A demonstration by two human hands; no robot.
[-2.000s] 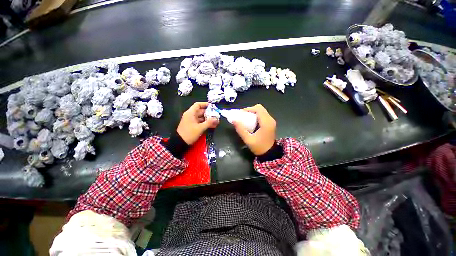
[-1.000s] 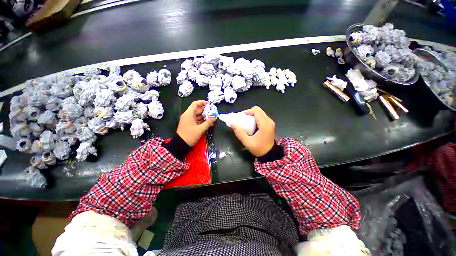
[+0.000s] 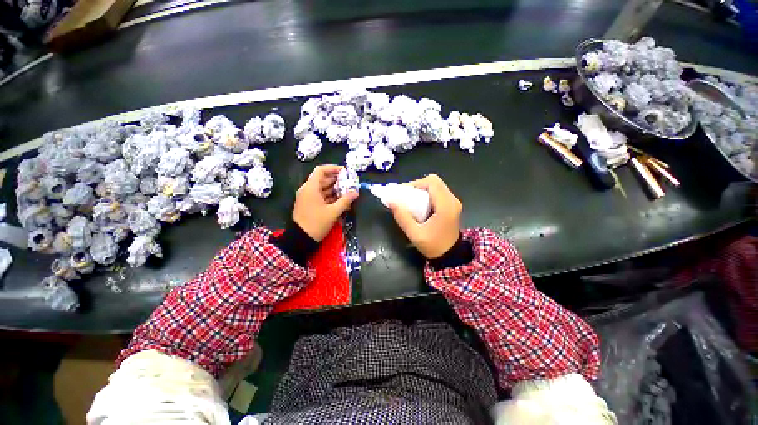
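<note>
My left hand (image 3: 319, 204) holds a ruffled grey-white piece (image 3: 347, 181) between thumb and fingers, above the far end of a red mat (image 3: 324, 278). My right hand (image 3: 435, 217) grips a white glue bottle (image 3: 407, 197) lying nearly level. Its blue tip points left, at or very near the right side of the piece; whether it touches is too small to tell. A large pile of ruffled pieces (image 3: 116, 178) lies at left. A smaller, whiter group (image 3: 366, 120) lies beyond my hands, with tiny cream inserts (image 3: 470, 129) at its right end.
Two metal bowls heaped with grey-white pieces (image 3: 640, 83) stand at far right. Beside them lie tan-handled sticks (image 3: 647, 177), a dark-handled tool (image 3: 596, 170) and crumpled white tissue (image 3: 602, 139). A pale strip (image 3: 415, 80) runs behind. A brown tray (image 3: 90, 18) is at upper left. A plastic-lined bin (image 3: 690, 357) sits below right.
The held piece has turned a little in my left fingers, and its blue-marked spot no longer shows. The bottle has shifted slightly and its blue tip now shows beside the piece.
</note>
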